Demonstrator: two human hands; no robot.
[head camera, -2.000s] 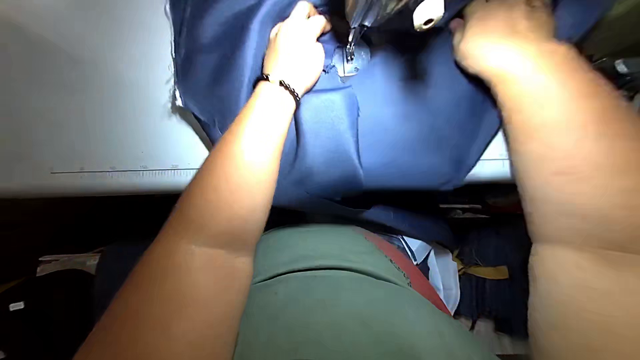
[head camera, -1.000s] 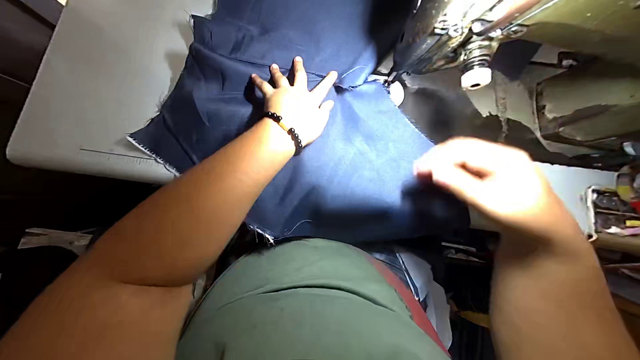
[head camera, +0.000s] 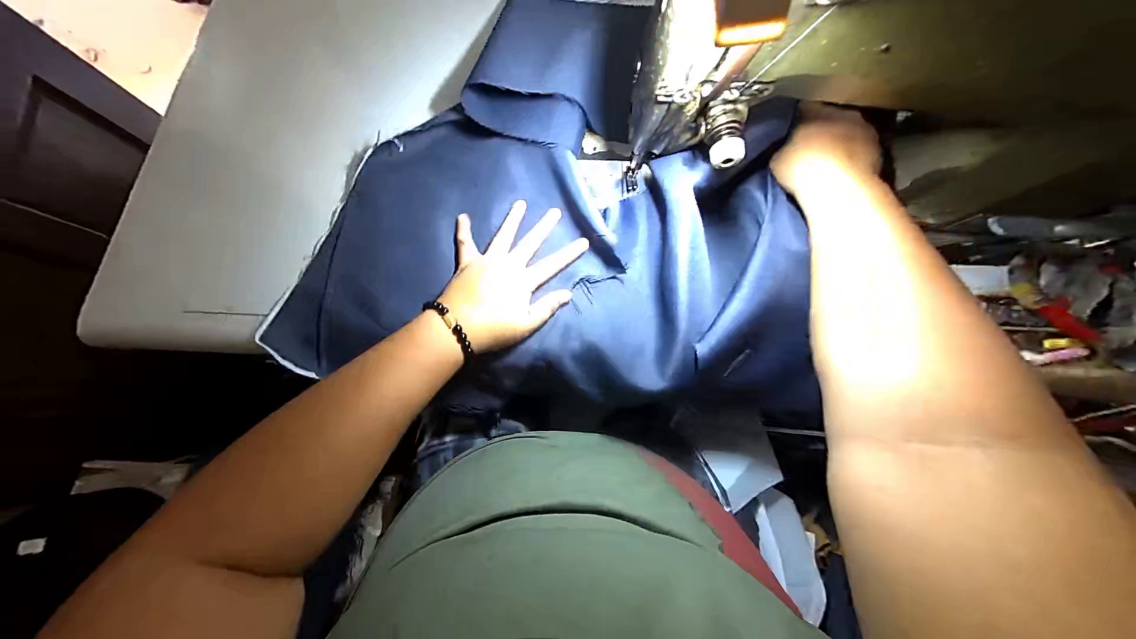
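Observation:
Dark blue fabric (head camera: 408, 231) with frayed edges lies under the head of a sewing machine (head camera: 679, 89) and hangs over the table's front edge. My left hand (head camera: 510, 288) rests flat on this cloth with its fingers spread, a beaded bracelet at the wrist. The presser foot (head camera: 632, 180) is beyond my left hand and a little to its right, at an edge of the cloth. Right of the machine's head, my right hand (head camera: 830, 146) is at the far right part of the fabric; its fingers are mostly hidden, so its grip is unclear.
The pale sewing table (head camera: 195, 222) extends to the left. The machine's arm (head camera: 958, 53) spans the upper right. Small tools and scraps lie in a cluttered tray (head camera: 1056, 342) at the right. Papers (head camera: 737, 461) are below the table's edge, beside my lap.
My right hand has moved from above the near right part of the cloth to its far right side. The cloth lies differently under the machine, with a folded piece now behind. My left hand stays spread on it.

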